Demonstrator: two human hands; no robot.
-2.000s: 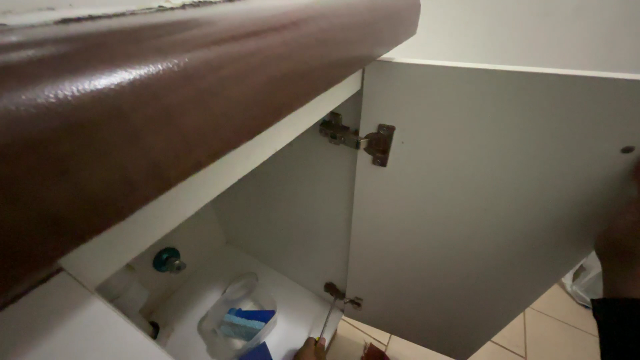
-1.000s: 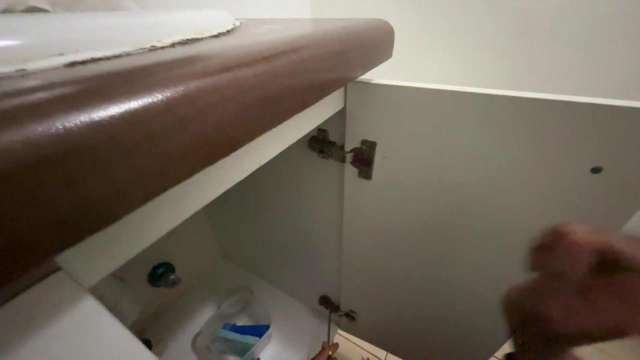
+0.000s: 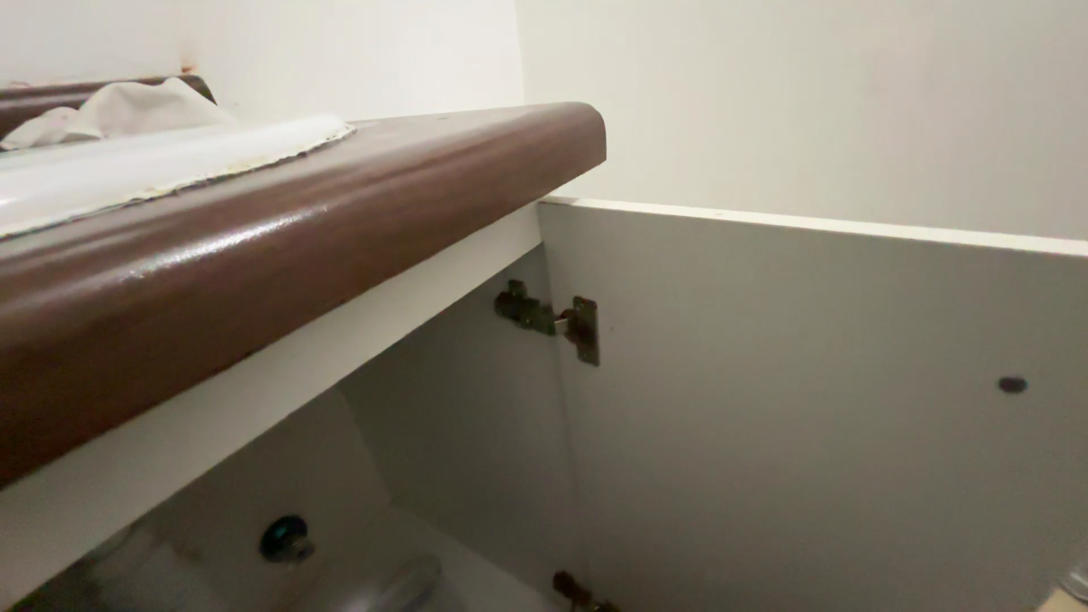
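Neither of my hands shows in the head view now. A white cabinet door (image 3: pixel 807 399) stands swung out to the right of the cabinet. A metal concealed hinge (image 3: pixel 548 321) joins the door's upper part to the inner side panel (image 3: pixel 459 416). Part of a lower hinge (image 3: pixel 580 590) shows at the bottom edge. Inside the cabinet, a round dark valve fitting (image 3: pixel 286 539) sits on the back wall. The rim of a clear plastic container (image 3: pixel 412 582) is partly visible below it; its contents are out of view.
Above the cabinet runs a brown countertop (image 3: pixel 408 204) with a rounded edge. A white basin (image 3: pixel 170 166) with rough sealant around its rim is set in it, and a pale cloth (image 3: pixel 149 110) lies behind. A dark round spot (image 3: pixel 1011 385) marks the door. Pale walls stand behind.
The view has tilted up. A hand seen low down by the lower hinge and a blurred hand at the right, both visible a second ago, are out of view now.
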